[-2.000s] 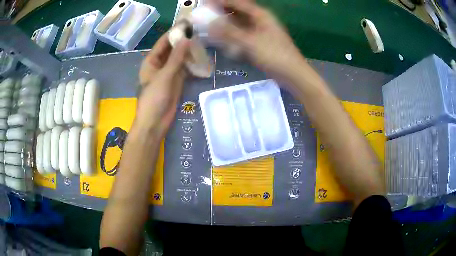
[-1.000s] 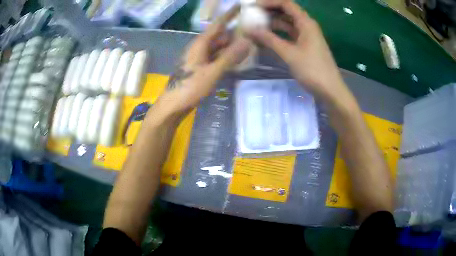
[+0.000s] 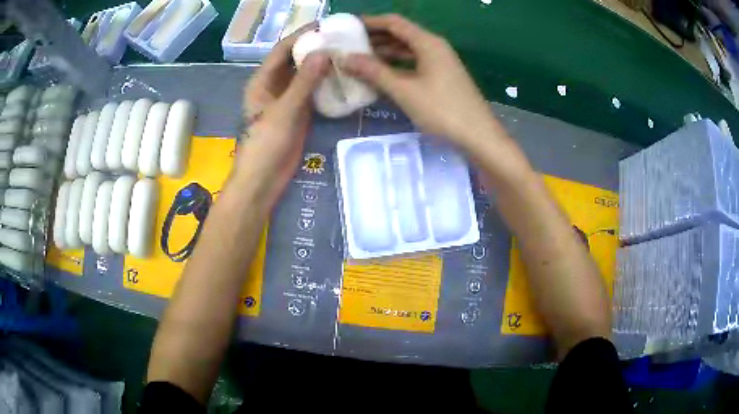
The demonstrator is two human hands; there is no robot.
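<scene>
Two white oblong units (image 3: 341, 69) are held side by side in both hands, just beyond the empty tray, with their lower ends pointing towards me. My left hand (image 3: 284, 93) grips the left one with thumb and fingers. My right hand (image 3: 409, 69) grips the right one, its thumb on the face. Some fingers are hidden behind the units. An empty white blister tray (image 3: 409, 196) with three hollows lies on the printed cardboard in front of me.
White units (image 3: 138, 137) lie in two rows at left, beside a bulk transit tray (image 3: 24, 190). Filled trays (image 3: 235, 50) stand along the far side. Tray stacks (image 3: 677, 234) stand at right. White scraps (image 3: 563, 90) dot the green belt.
The held units now sit together side by side, white faces showing. A filled tray at the far side shows more clearly. The single dotted unit on the belt at right is out of sight.
</scene>
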